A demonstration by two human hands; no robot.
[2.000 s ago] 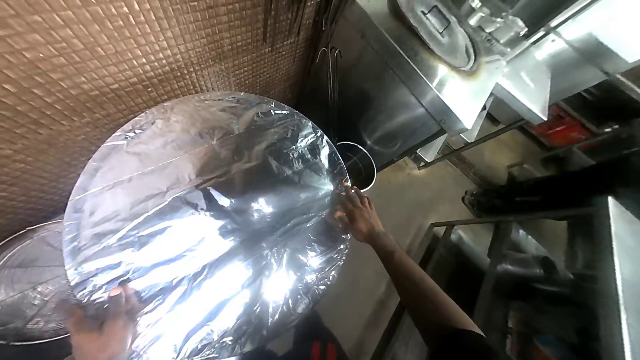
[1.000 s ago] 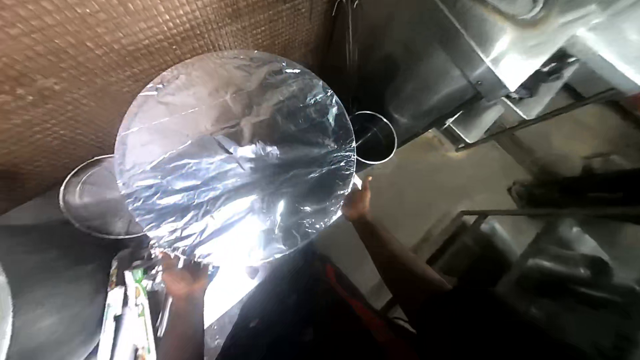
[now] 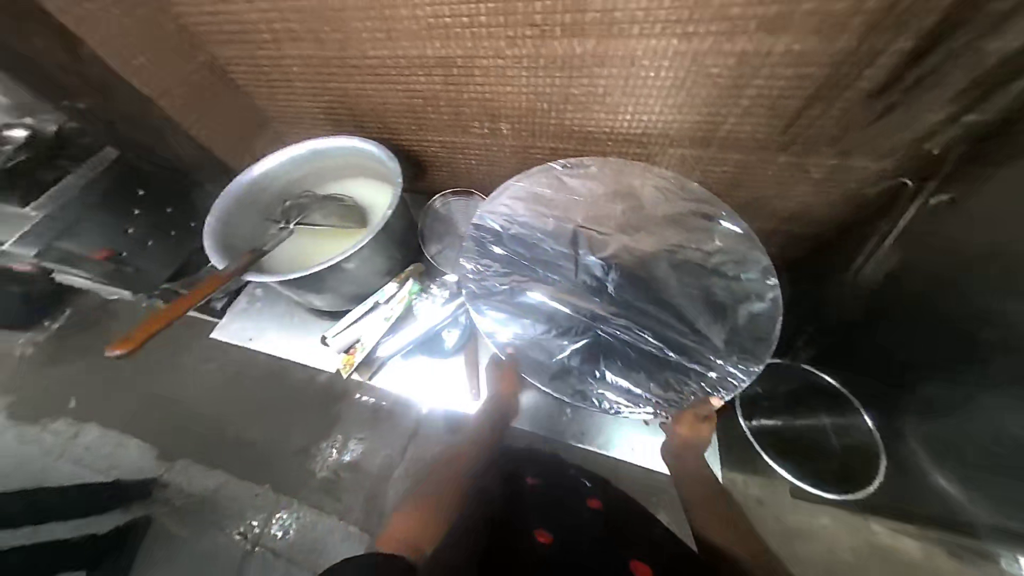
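A large round tray or lid covered in wrinkled foil [image 3: 624, 288] is held over the metal counter. My right hand [image 3: 690, 432] grips its near right edge, fingers partly under the rim. My left hand [image 3: 502, 388], blurred, is at its near left edge; how its fingers sit there cannot be made out. Left of the foil-covered disc, a foil or wrap box [image 3: 376, 316] lies on the counter beside crumpled foil. Farther left is a big metal pot [image 3: 320, 276] with pale liquid inside, and a wooden-handled strainer or skimmer [image 3: 192, 300] rests across its rim.
Behind the counter [image 3: 272, 332] rises a brown textured wall covering [image 3: 560, 88]. A round, wire-rimmed item [image 3: 448, 228] is between pot and disc. An open round container [image 3: 876, 448] is at the right, below the disc's edge. A metal appliance [image 3: 104, 216] stands far left.
The view has swung left, bringing the pot and its long-handled tool into sight. Both hands remain at the foil-covered disc's edge, its near side facing my body.
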